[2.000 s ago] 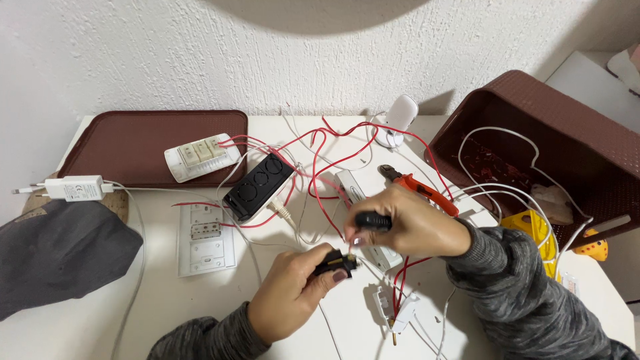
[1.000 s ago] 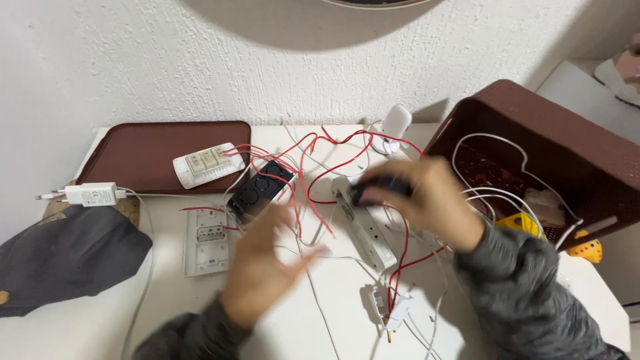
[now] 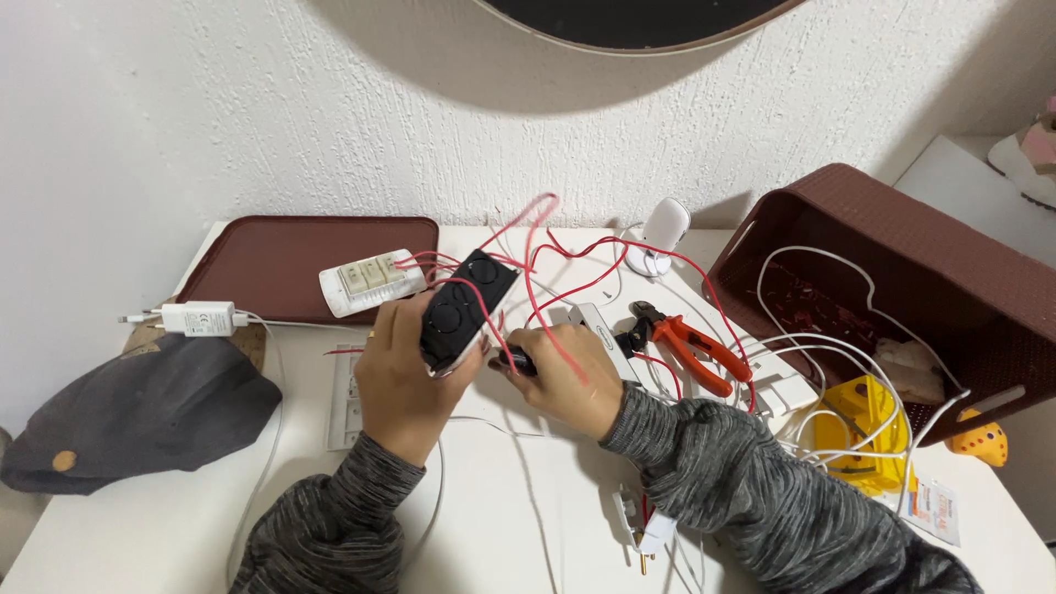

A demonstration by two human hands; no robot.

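Note:
My left hand (image 3: 412,375) grips a black electrical box with round recesses (image 3: 466,309), lifted and tilted above the white table. Red wires (image 3: 540,276) loop out of it. Just right of the box, my right hand (image 3: 561,375) is closed on a small black-handled tool (image 3: 518,360), whose tip is hidden. Behind my left hand lies a white switch plate with three modules (image 3: 371,280), red wires running from it. A white socket plate (image 3: 342,404) is partly covered by my left hand. Orange-handled pliers (image 3: 689,351) rest beyond my right wrist.
A brown tray (image 3: 309,264) lies against the wall. At left are a white charger (image 3: 198,318) and a dark grey cap (image 3: 140,421). A brown basket (image 3: 916,223) lies on its side at right, near white cables, a yellow plastic box (image 3: 862,429) and a white plug (image 3: 656,532).
My left hand has taken hold of the black box, which lay on the table one second ago, and raised it. My right hand has moved left toward the box with the black-handled tool.

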